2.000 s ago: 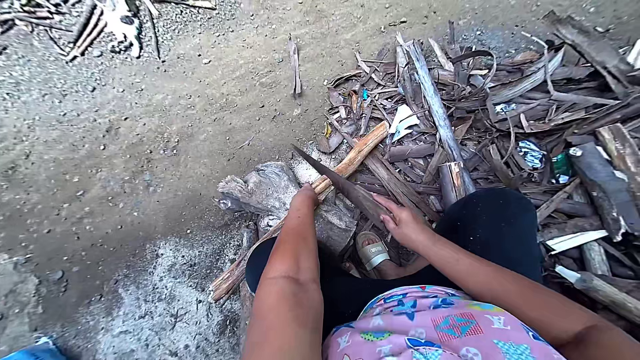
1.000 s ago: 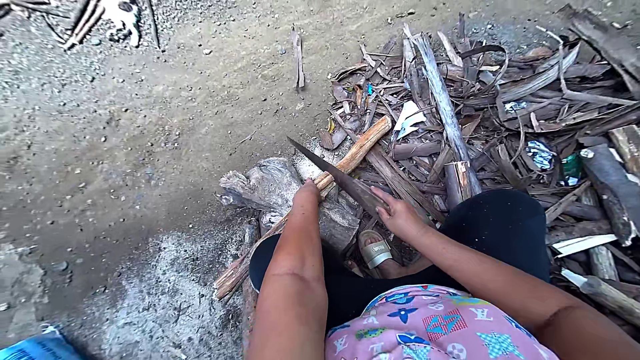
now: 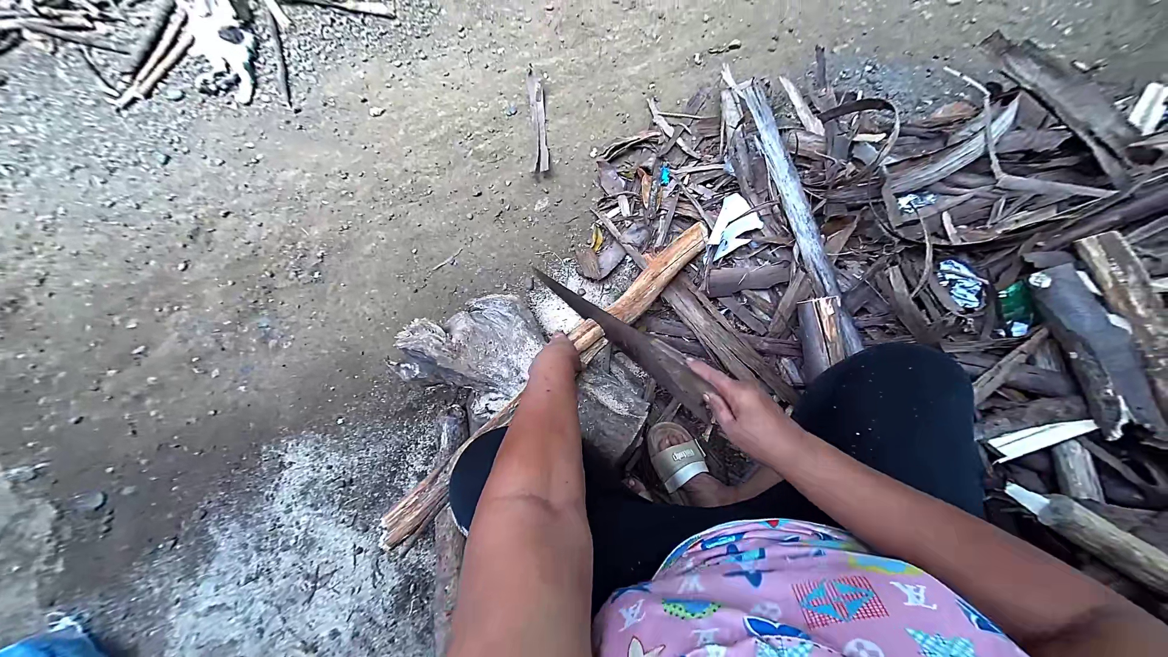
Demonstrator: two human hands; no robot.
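My left hand [image 3: 555,354] grips a long split branch [image 3: 650,283], which slants over a weathered grey stump [image 3: 484,342]. The fingers of that hand are mostly hidden behind the wrist and forearm. In my right hand [image 3: 744,411] is the handle end of a handsaw [image 3: 630,342]. The dark, tapering blade lies across the branch just beyond my left hand, its tip pointing up and left. The far end of the branch rests over bark scraps. Its near end sticks out to the left of my knee.
A heap of bark and wood scraps [image 3: 949,173] fills the right side, with an upright cut log [image 3: 821,333] near my right knee. My sandalled foot [image 3: 680,456] is beside the stump. Pale ash [image 3: 301,547] covers ground at lower left. Sticks [image 3: 164,55] lie at upper left.
The saw has shifted a little back and forth across the branch. My left hand stays at the same place on the branch.
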